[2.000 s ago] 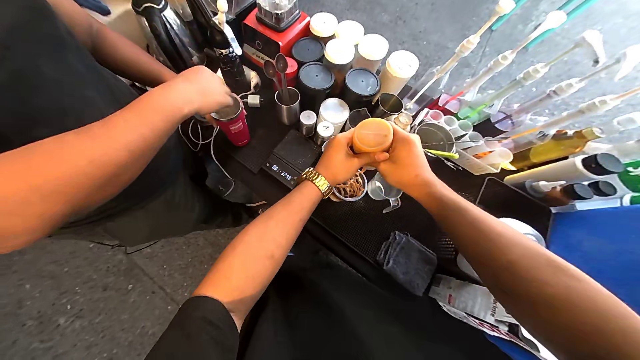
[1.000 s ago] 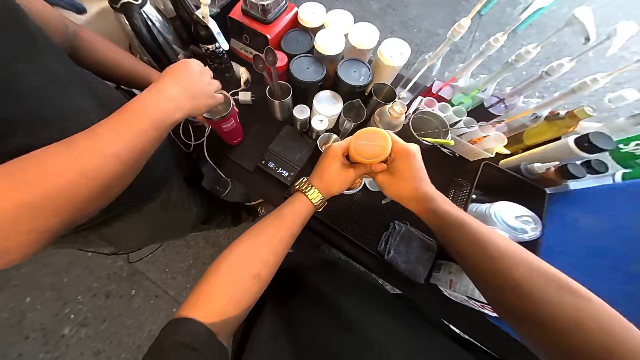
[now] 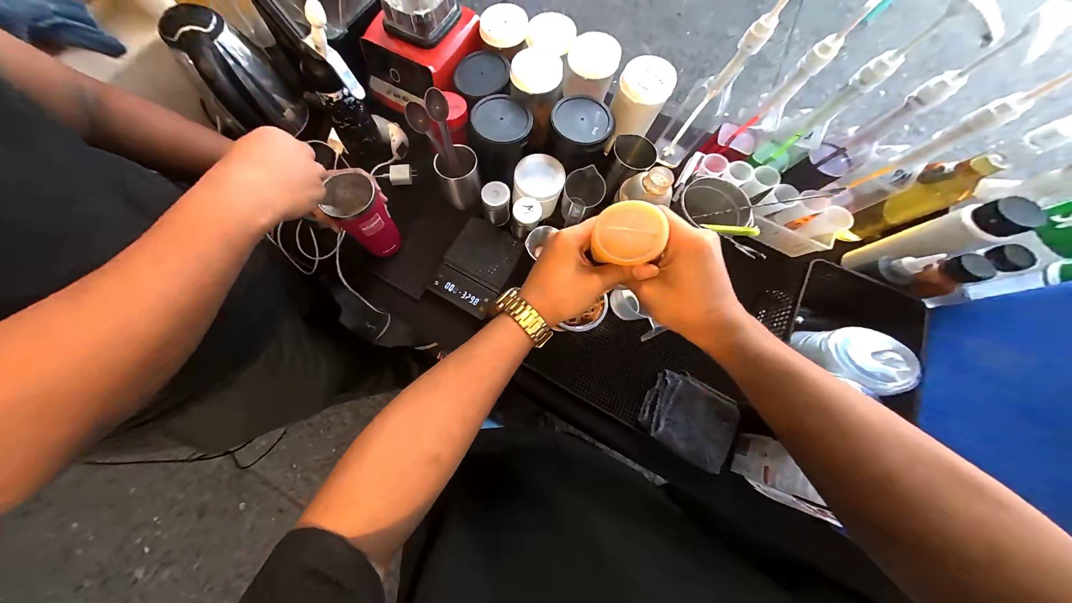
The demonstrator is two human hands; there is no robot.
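Note:
An orange, round-topped cup or container (image 3: 630, 233) is held between my two hands above the black drip mat. My left hand (image 3: 565, 272), with a gold watch at the wrist, wraps its left side. From the right, my right hand (image 3: 691, 280) grips it, and the fingers of both hands meet at its near side. Its lower part is hidden by my hands. Beneath them, a small bowl of brown bits (image 3: 589, 316) and a clear small cup (image 3: 625, 305) partly show. A black digital scale (image 3: 477, 264) lies to the left of my left hand.
At the left a co-worker's hand (image 3: 272, 176) is over a magenta cup (image 3: 375, 226). Lidded canisters (image 3: 582, 121) and a red blender base (image 3: 419, 59) stand behind. Pump bottles, a black tray (image 3: 863, 289) with white lids and a folded dark cloth (image 3: 691, 419) are at the right.
Both hands stay closed around the orange container throughout. The bowl of brown bits, mostly covered one second ago, shows more now. The co-worker's hand remains at the magenta cup.

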